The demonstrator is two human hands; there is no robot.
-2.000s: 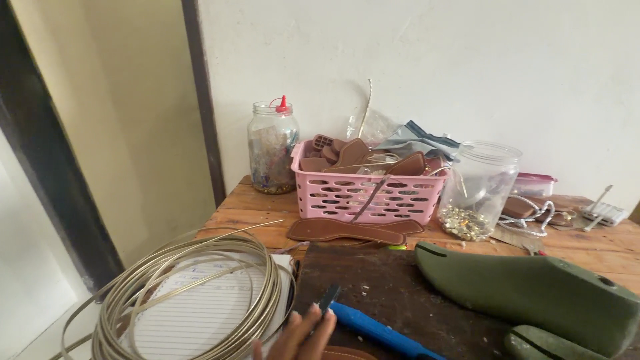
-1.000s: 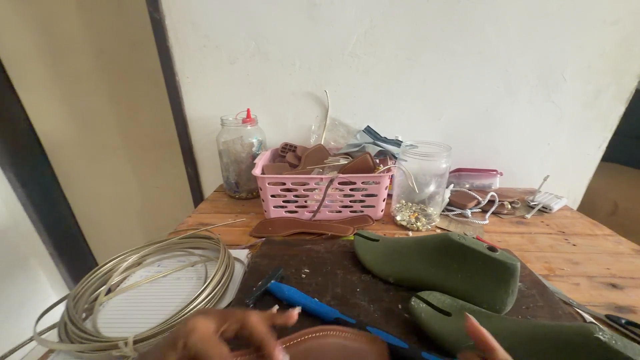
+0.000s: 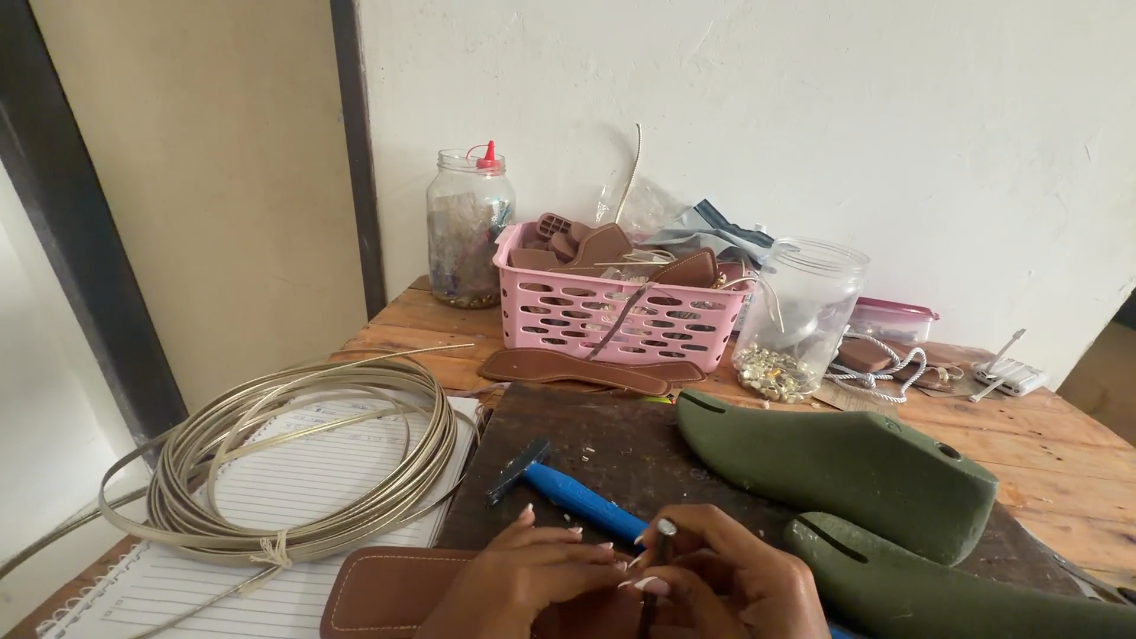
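Note:
Low in the head view, my right hand [image 3: 728, 577] grips a thin metal punch or similar rod [image 3: 658, 559], held roughly upright with its round end up. My left hand [image 3: 532, 577] lies beside it, fingers stretched toward the rod, over a stitched brown leather strap piece [image 3: 382, 586]. Whether the left fingertips hold anything, I cannot tell. Just beyond both hands a hammer with a blue handle [image 3: 581, 501] lies on a dark board [image 3: 586, 426]. The rod's lower end is hidden by my hands.
Two green shoe lasts [image 3: 834, 461] lie right of the hammer. A coil of gold cord [image 3: 177, 497] rests on a lined notebook [image 3: 337, 479] at left. Behind stand a pink basket [image 3: 621, 319] of leather pieces, a glass jar [image 3: 470, 240] and a clear jar with metal beads [image 3: 799, 319].
Both hands have come together over the leather piece, and the rod now shows in my right hand. The hammer stays on the board. The view has shifted.

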